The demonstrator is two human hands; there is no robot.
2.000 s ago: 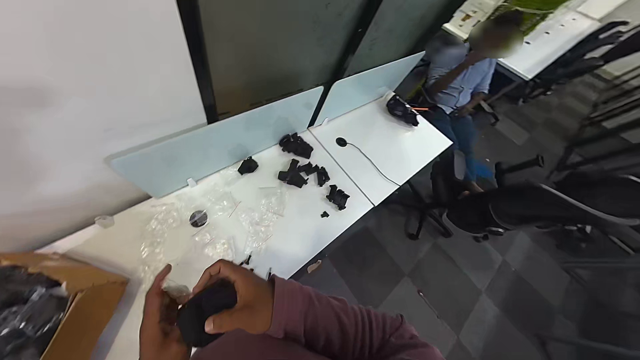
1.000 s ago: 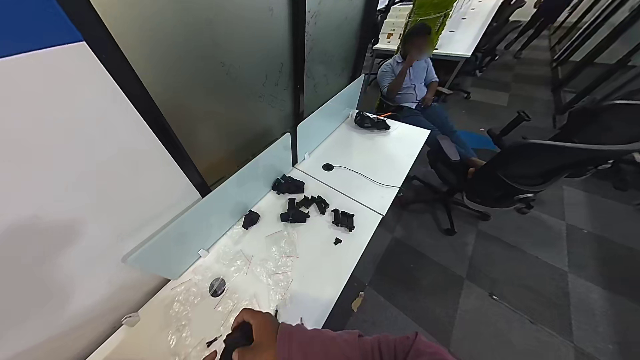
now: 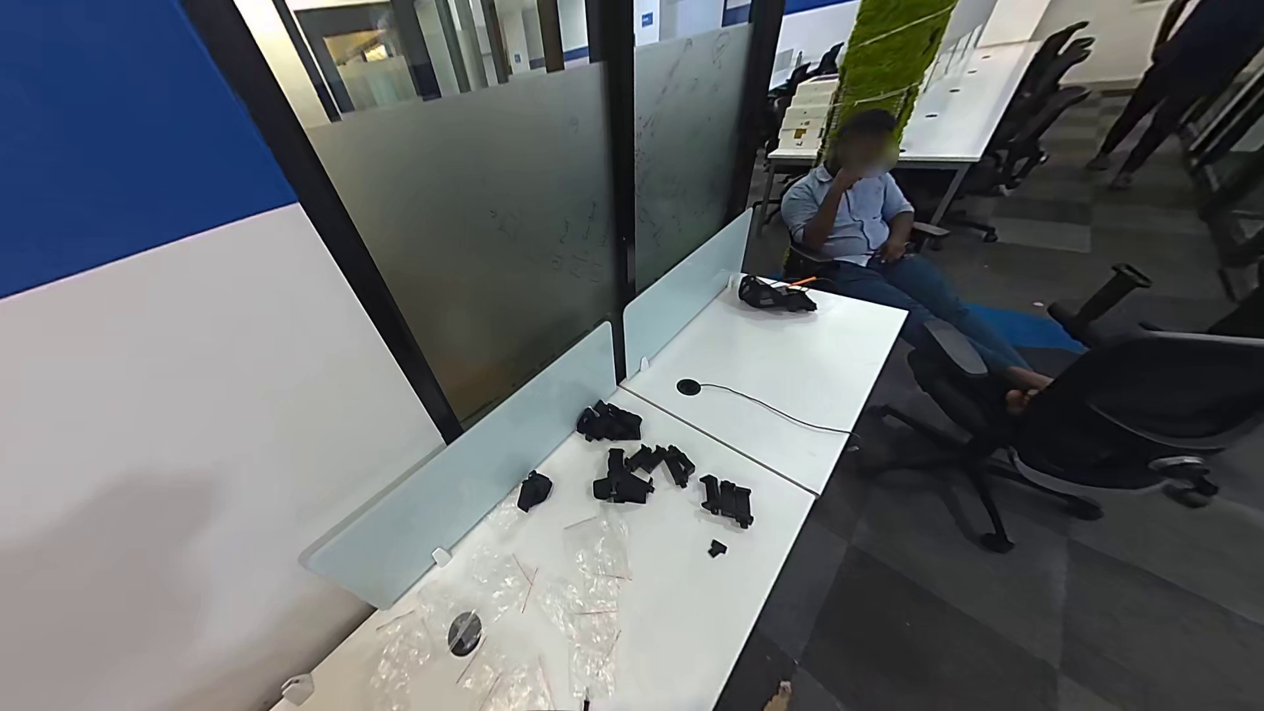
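Neither my left hand nor my right hand shows in the view of this moment. On the white table lie several groups of black plastic parts: a cluster by the glass divider, a larger piece nearer the middle, smaller pieces beside it, and a group toward the right edge. A small black bit lies below that group, and a single black part sits near the divider. Clear plastic bags are spread over the near part of the table.
A frosted glass divider runs along the table's back. On the adjoining table are a cable and a black bundle. A person sits beyond it. An office chair stands at the right.
Both hands, seen earlier at the bottom with a black object, have left the frame. The view has swung upward. The cardboard box seen at the lower left two seconds ago is out of view.
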